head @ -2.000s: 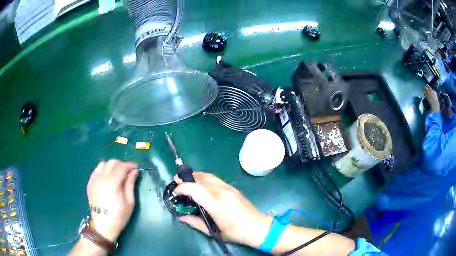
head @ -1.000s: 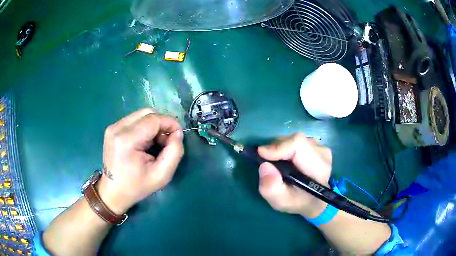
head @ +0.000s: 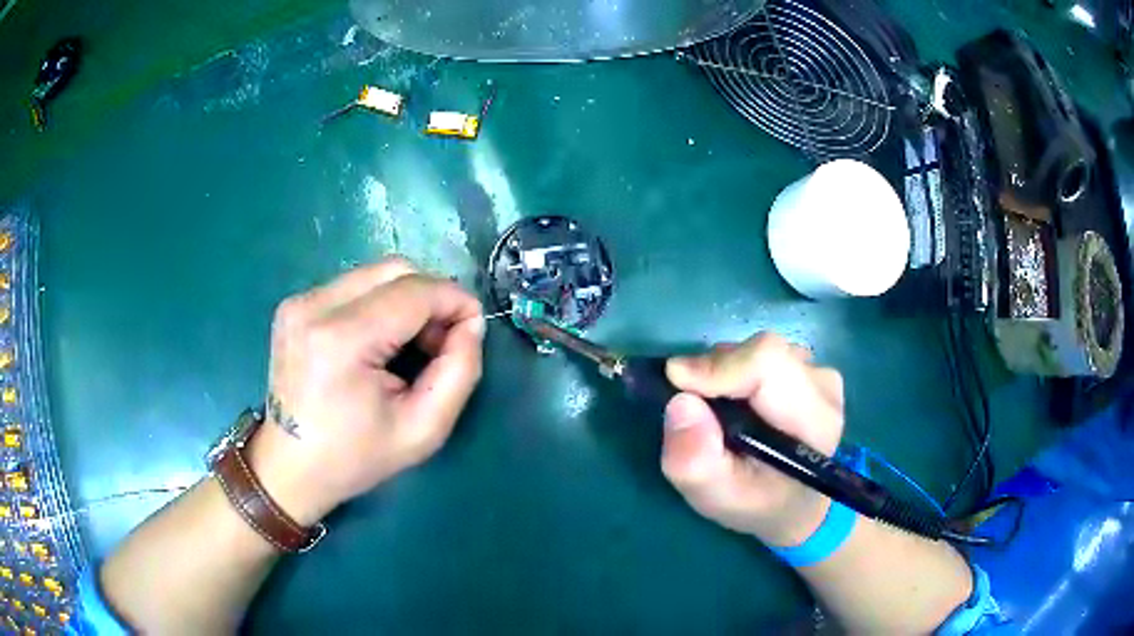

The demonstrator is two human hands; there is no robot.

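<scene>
The round black device housing (head: 550, 263) lies open on the green mat, grey and black parts inside. A small green circuit board (head: 530, 311) sits at its near edge. My right hand (head: 752, 435) grips the black soldering iron (head: 796, 457) like a pen; its brownish tip touches or nearly touches the board. My left hand (head: 373, 360) pinches a thin silvery solder wire (head: 497, 314) between thumb and index finger, its end at the board's left side. The exact contact point is too small to tell.
Two loose batteries (head: 453, 123) lie beyond the housing. A battery tray (head: 25, 460) is at the left edge. A white round tub (head: 839, 229) stands right of the work. Fan guard (head: 796, 75), clear hood (head: 560, 31) and tip cleaner (head: 1030, 267) are farther off. Another black unit (head: 56, 68) lies far left.
Two seconds ago my right hand was over the housing with the iron pointing away; now the iron and wire meet at the board. Since one second ago, only slight shifts of hands and view.
</scene>
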